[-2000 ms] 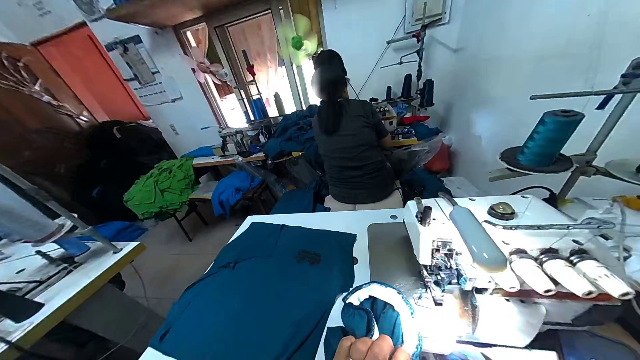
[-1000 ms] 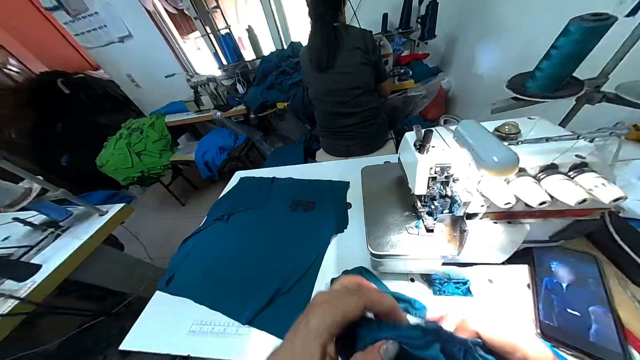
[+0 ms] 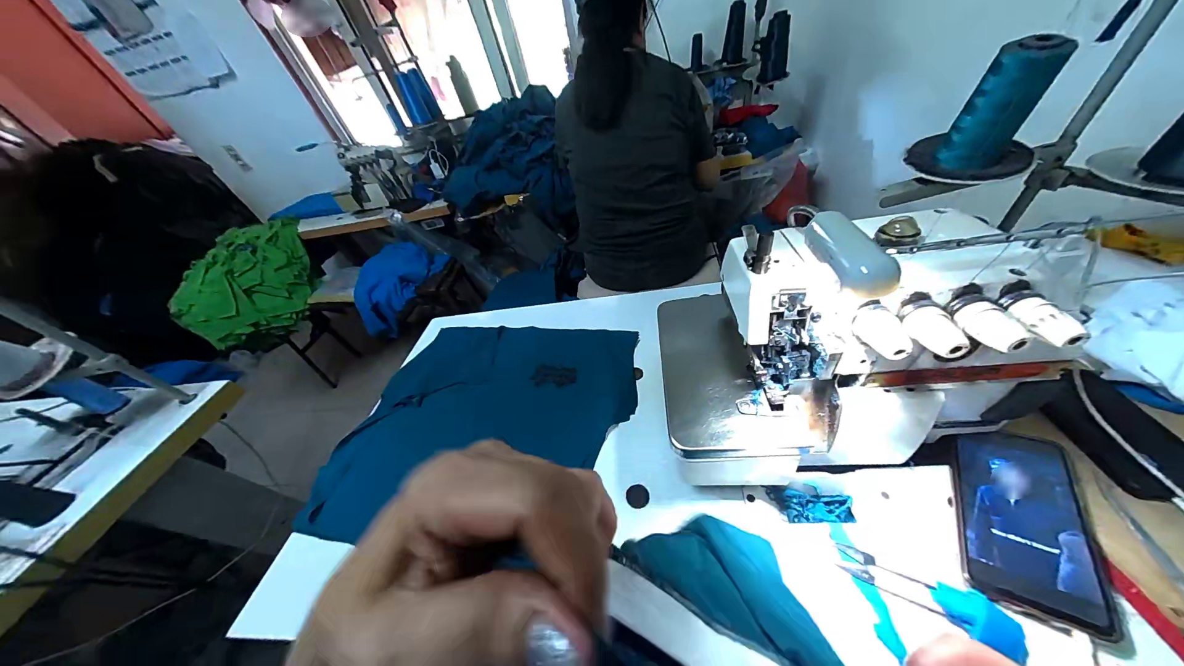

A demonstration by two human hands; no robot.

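Close to the camera and blurred, my left hand [image 3: 472,564] has its fingers curled around a dark edge of fabric at the bottom centre. Teal fabric [image 3: 740,583] lies just right of it on the white table. Only a fingertip of my right hand [image 3: 957,652] shows at the bottom edge, near a bright blue fabric scrap [image 3: 980,620]; what it holds is hidden. A flat dark teal garment piece [image 3: 518,398] with a dark print rests beyond my left hand. Behind the teal fabric stands a white overlock sewing machine [image 3: 786,324] with its metal plate.
A smartphone [image 3: 1036,527] lies at the right. A teal thread cone [image 3: 1008,102] stands on a rack above it. Ahead, a person [image 3: 638,166] sits facing away. Green cloth [image 3: 250,287] is heaped at the left, behind another table [image 3: 120,472]. A small blue bundle [image 3: 814,504] sits before the machine.
My left hand has risen toward the camera, away from the bunched teal fabric. My right hand has moved down, mostly out of view. Blue scraps now show where the hands were working.
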